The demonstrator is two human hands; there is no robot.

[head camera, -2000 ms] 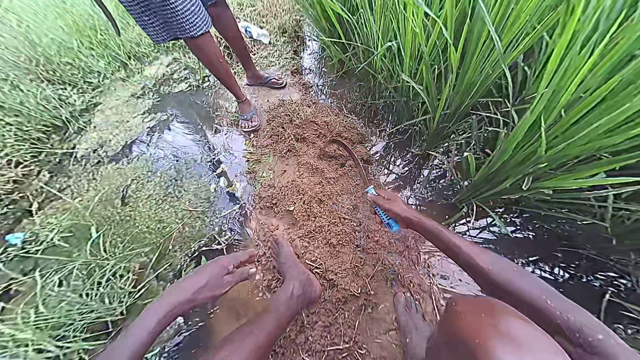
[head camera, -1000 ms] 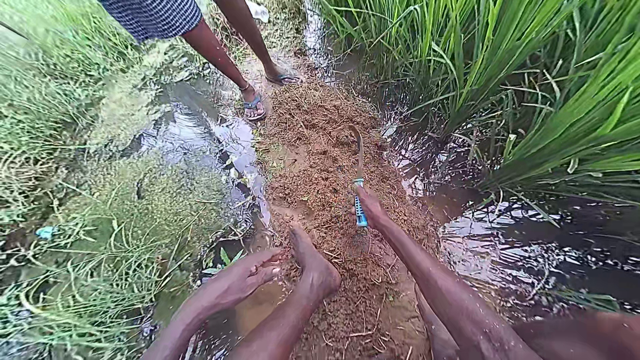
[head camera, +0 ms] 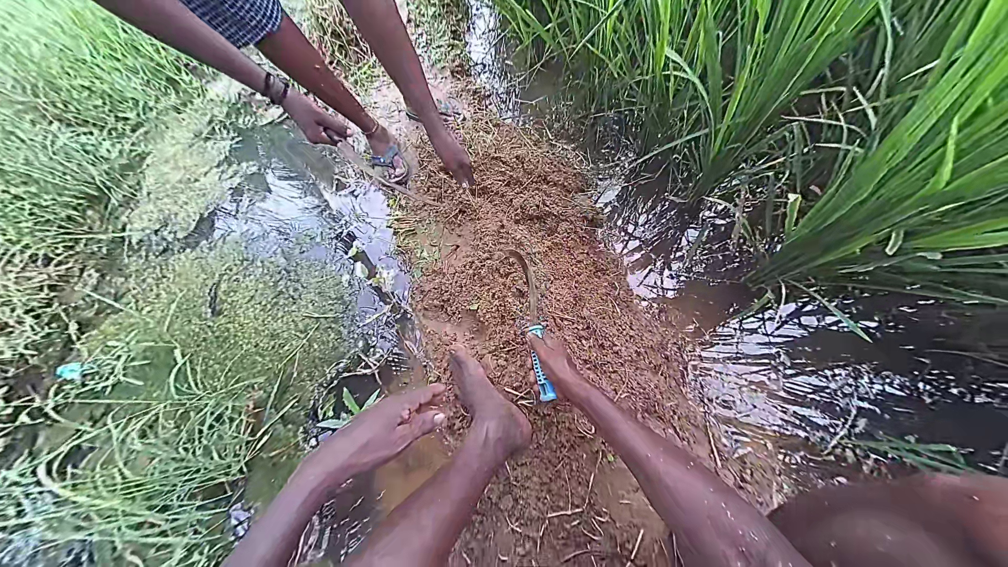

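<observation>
My right hand (head camera: 554, 364) is closed around the blue plastic handle of a sickle (head camera: 530, 295). Its dark curved blade points away from me over the reddish-brown, straw-strewn soil of a raised earth path (head camera: 535, 205). Empty and with fingers apart, my left hand (head camera: 394, 429) hangs beside my bare foot (head camera: 484, 398), over the path's left edge. Across from me another person bends down. One hand of that person (head camera: 453, 153) touches the loose soil, and the other hand (head camera: 315, 118) grips the end of a long thin tool that reaches toward the soil; its kind cannot be told.
Muddy water (head camera: 787, 362) and tall green rice-like plants (head camera: 732, 94) border the path on the right. To the left lie a water channel (head camera: 291, 201), floating green growth (head camera: 228, 315) and grass (head camera: 142, 472). The other person's sandalled foot (head camera: 387, 157) stands at the far left edge.
The other person's arms and hands have come into view, one hand down at the soil. Compared with two seconds ago, my right hand has moved left with the sickle, whose blade now points more straight ahead.
</observation>
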